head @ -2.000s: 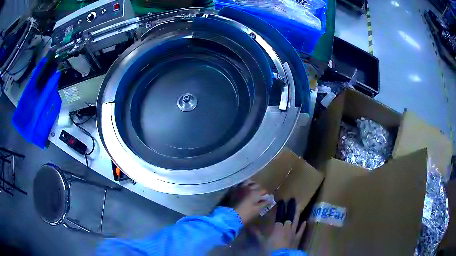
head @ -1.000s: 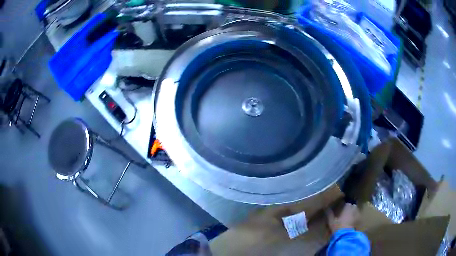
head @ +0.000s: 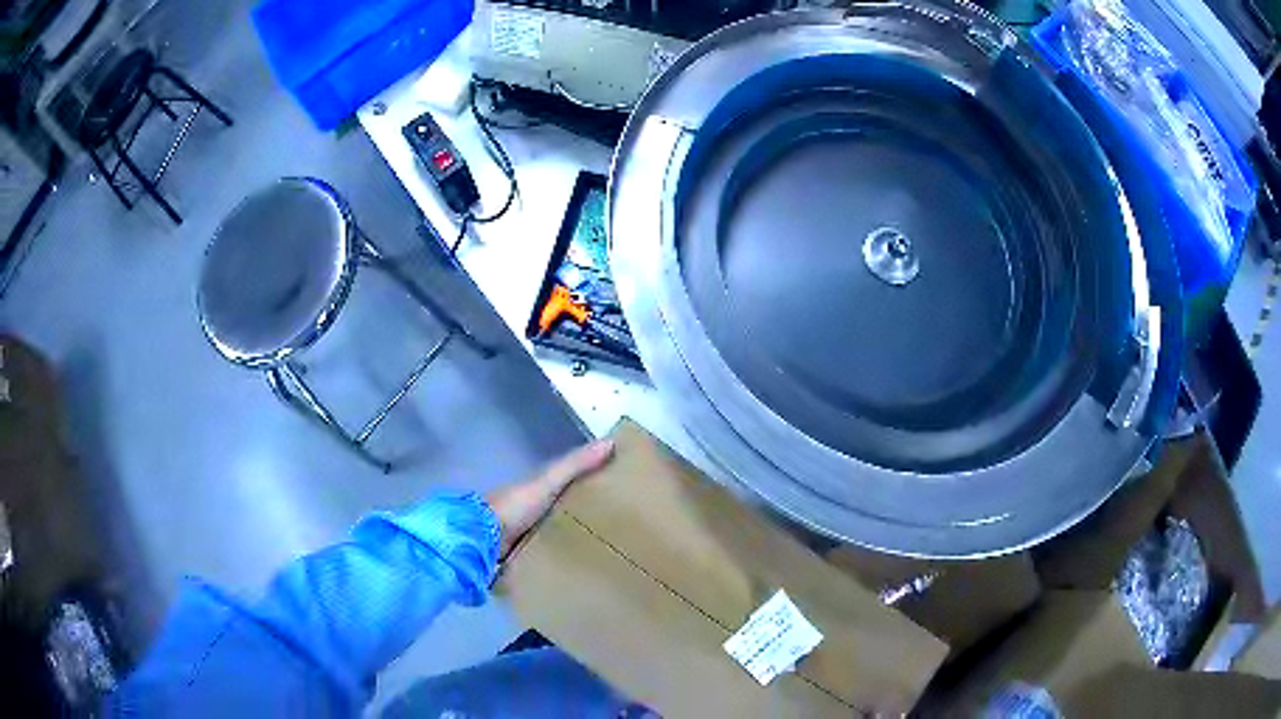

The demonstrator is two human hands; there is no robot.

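Note:
A closed brown carton (head: 674, 562) with a white label (head: 773, 636) on its top lies tilted in front of me, below the feeder bowl. My left hand (head: 551, 492), in a blue sleeve, holds the carton's left end, with fingers on its far corner. Of my right hand, only a small blurred patch may show at the carton's near right corner, at the picture's bottom edge; its grip cannot be told.
The round feeder bowl (head: 871, 281) stands on the white bench. A tray with an orange-handled tool (head: 565, 309) and a power strip (head: 441, 162) lie left of it. An open carton with shiny bags (head: 1163, 590) is at right. A round stool (head: 277, 271) stands at left.
The view has swung left, so bowl and stool sit further right. The labelled carton now shows whole and tilted, and my left hand is on its left end. My right hand has left clear view.

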